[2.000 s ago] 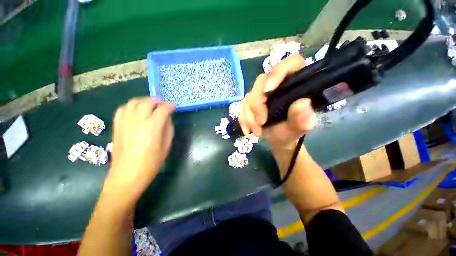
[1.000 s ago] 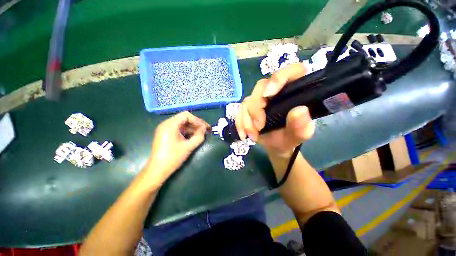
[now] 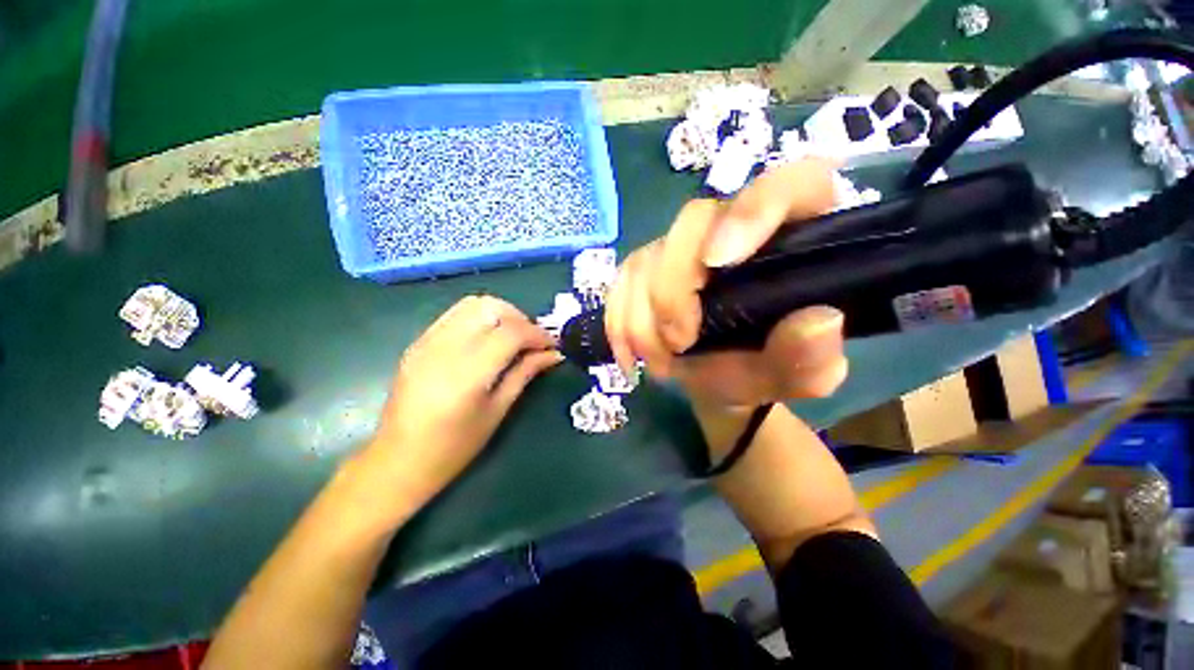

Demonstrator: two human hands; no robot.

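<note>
My right hand is closed around the black electric screwdriver, whose nose points left. My left hand has thumb and fingers pinched at the screwdriver's nose; what lies between the fingertips is too small to tell. A white plastic insert shows right at the nose, partly hidden by it. More white inserts lie on the bench just above and below the nose. The blue screw tray with a grey speckled mass of screws stands beyond my left hand.
Loose white inserts lie at the left of the dark green bench. A pile of inserts and a white strip with black caps lie beyond my right hand. The screwdriver's black cable loops at the upper right. Cartons stand at the right.
My left hand has come from beside the tray's near edge to the screwdriver's nose, fingers pinched. The view has shifted, so tray and loose inserts appear further left. My right hand still holds the screwdriver.
</note>
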